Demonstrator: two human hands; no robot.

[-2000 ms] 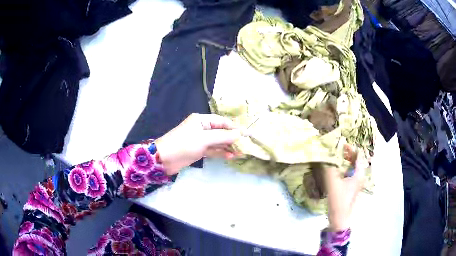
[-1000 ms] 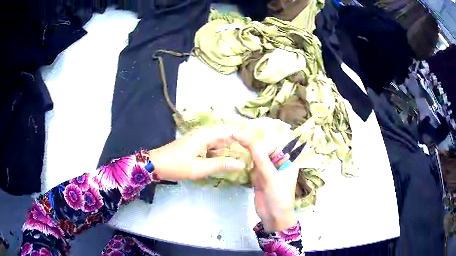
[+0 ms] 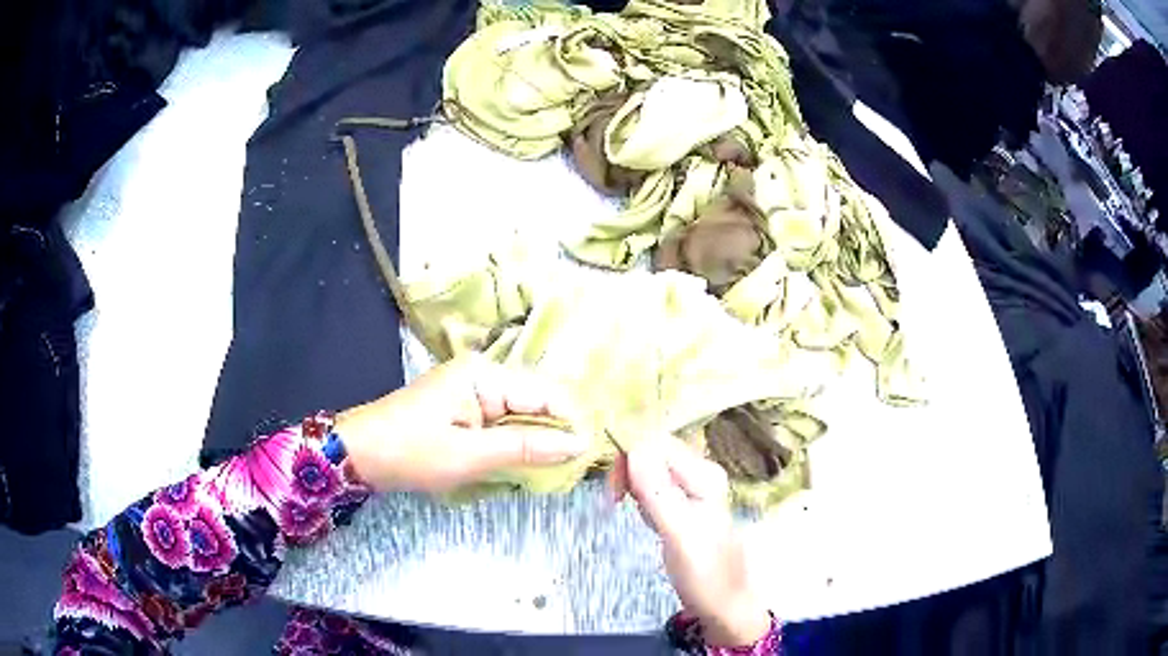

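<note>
A yellow-green garment with brown parts (image 3: 640, 346) lies crumpled on the white table, its near edge at my hands. My left hand (image 3: 468, 429) pinches a folded edge of it between thumb and fingers. My right hand (image 3: 679, 500) is beside it, thumb and fingertips together at the same edge; the fingertips seem to hold a bit of the cloth. The snips cannot be made out in the right hand. A thin brown cord (image 3: 369, 224) loops from the garment at the left.
Dark cloth (image 3: 320, 244) lies across the white table (image 3: 820, 564) left of the work. More dark garments (image 3: 39, 372) hang over the far left. Dark cloth (image 3: 884, 167) also lies at the right, with piled garments beyond the curved edge.
My right hand has come in from the right side to beside my left hand; the blue-and-pink item seen at its fingers is no longer visible. The view has shifted, so the cloth sits further left.
</note>
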